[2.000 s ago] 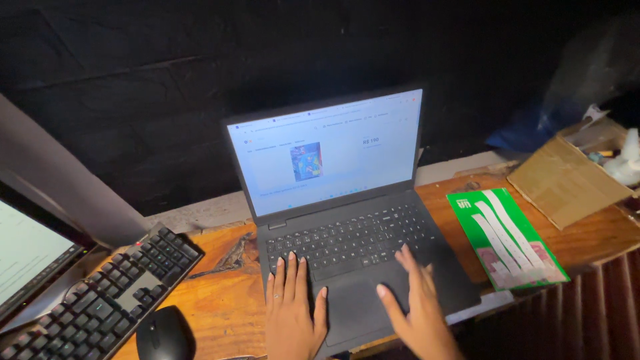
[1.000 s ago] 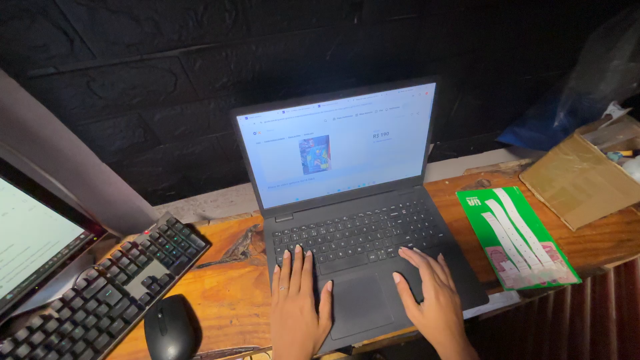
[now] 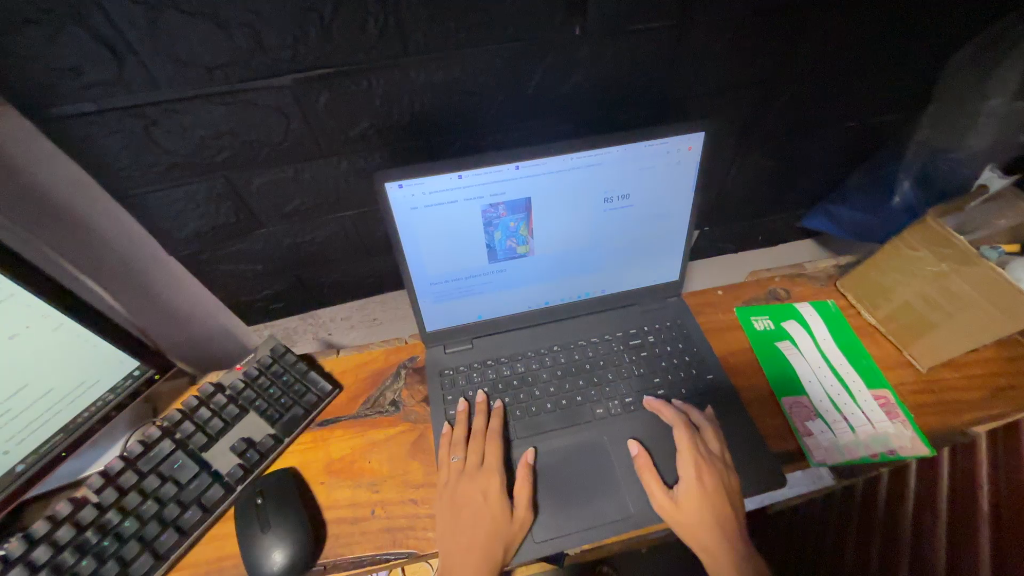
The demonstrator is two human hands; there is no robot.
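A dark laptop [image 3: 552, 424] stands with its lid up on a wooden desk, its screen [image 3: 560, 240] showing a web page with a small picture. My left hand [image 3: 480, 488] lies over the left palm rest, fingertips on the lower left keys, the thumb beside the touchpad [image 3: 582, 488]. Over the right palm rest is my right hand [image 3: 696, 480], its fingers apart and curved, the index fingertip at the lower right keys. Neither hand holds anything.
Left of the laptop are a black mouse [image 3: 276, 524], a mechanical keyboard [image 3: 172, 468] and part of a monitor [image 3: 64, 376]. To the right lie a green card with white paper strips [image 3: 832, 384] and a cardboard box [image 3: 944, 280] with things in it. A dark wall stands behind.
My right hand's fingers, raised over the laptop two seconds ago, have come down toward the lower right keys. My left hand stays at the left keys.
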